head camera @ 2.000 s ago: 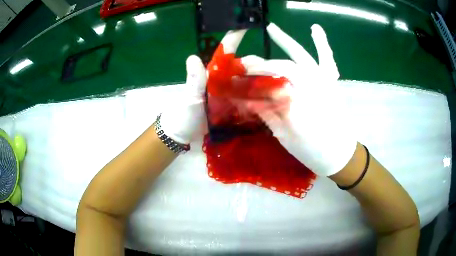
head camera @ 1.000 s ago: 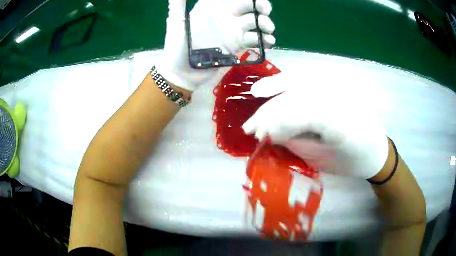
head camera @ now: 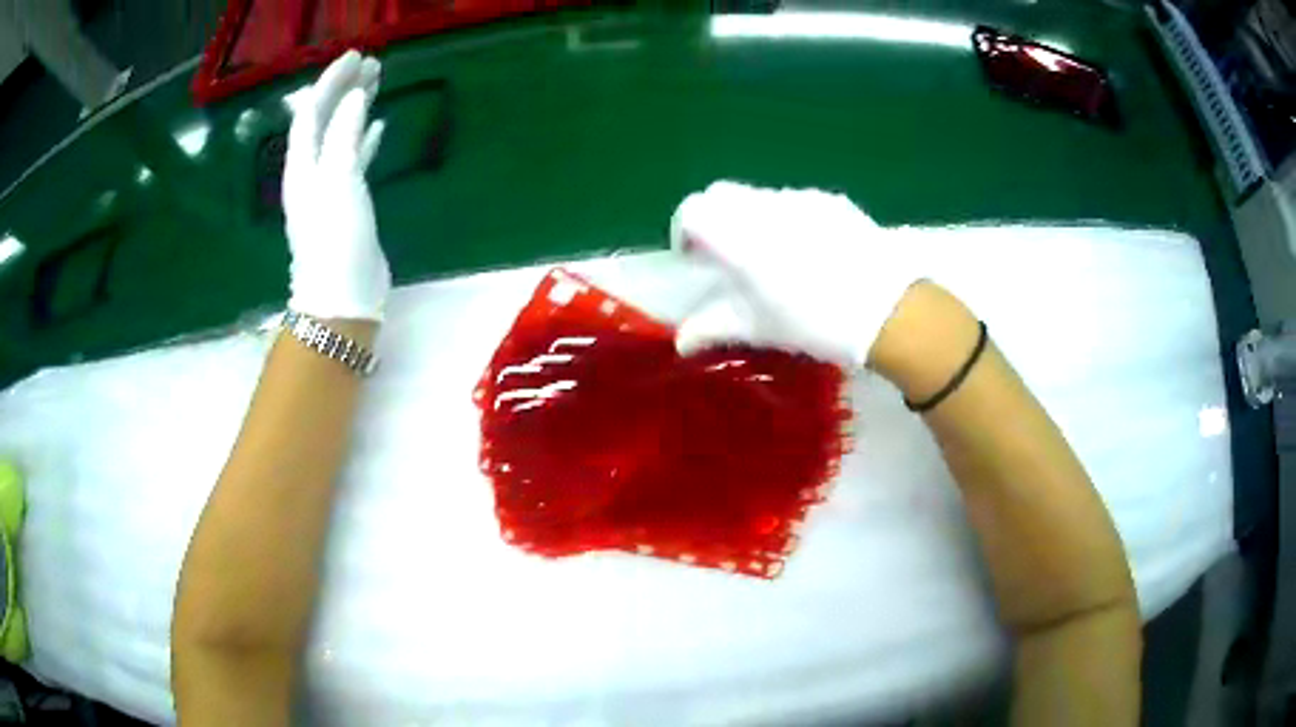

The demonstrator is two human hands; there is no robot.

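The red film stack (head camera: 661, 447) lies flat on the white sheet, with pale perforated squares along its edges. My gloved left hand (head camera: 336, 199) is over the green surface, fingers extended upward, no grip visible. A black phone middle frame (head camera: 427, 125) lies on the green surface, partly hidden behind that hand; I cannot tell whether they touch. My gloved right hand (head camera: 796, 270) is at the stack's upper right edge, fingers curled down. Its fingertips are blurred, and whether it holds a film is not clear.
Another black frame (head camera: 68, 274) lies far left on the green surface. A shiny red-black frame with film (head camera: 1049, 75) lies at far right. The red tray (head camera: 334, 40) is at the far left side. Part of the lime-green fan (head camera: 12, 547) shows at the left edge, grey equipment at right.
My left hand has moved left and no longer visibly grips a frame. My right hand has moved up and left to the stack's upper edge; the loose red film below it is gone from view.
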